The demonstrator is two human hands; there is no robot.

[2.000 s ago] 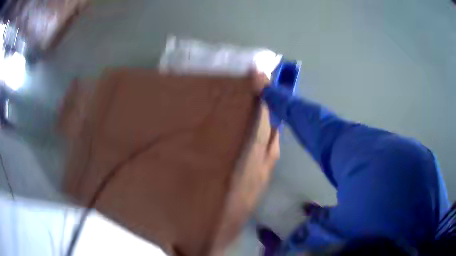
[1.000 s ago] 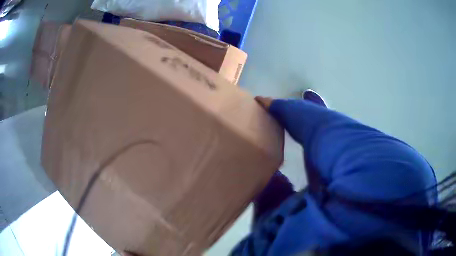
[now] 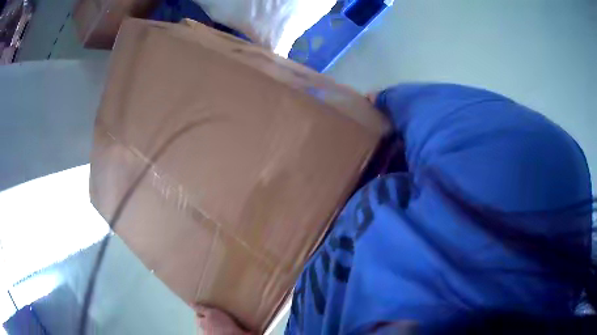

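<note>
A large brown carton point(image 3: 229, 163) fills the middle of the view, tilted and close against the wearer's blue-clothed body. My left hand point(image 3: 219, 320) grips its bottom corner at the lower edge of the picture; only part of the hand shows. My right hand point(image 3: 372, 98) is at the carton's upper right corner, mostly hidden by the carton and the blue sleeve. The carton's underside is hidden.
A blue pallet point(image 3: 327, 40) with a crumpled white sack point(image 3: 278, 19) lies beyond the carton at the top. Another brown carton point(image 3: 108, 23) is at the upper left. A bright white surface point(image 3: 46, 219) is at the left.
The carton has turned and come closer to the body. Its printed side shows less. The left hand now shows more at the bottom. The blue pallet and sack have shifted right in view.
</note>
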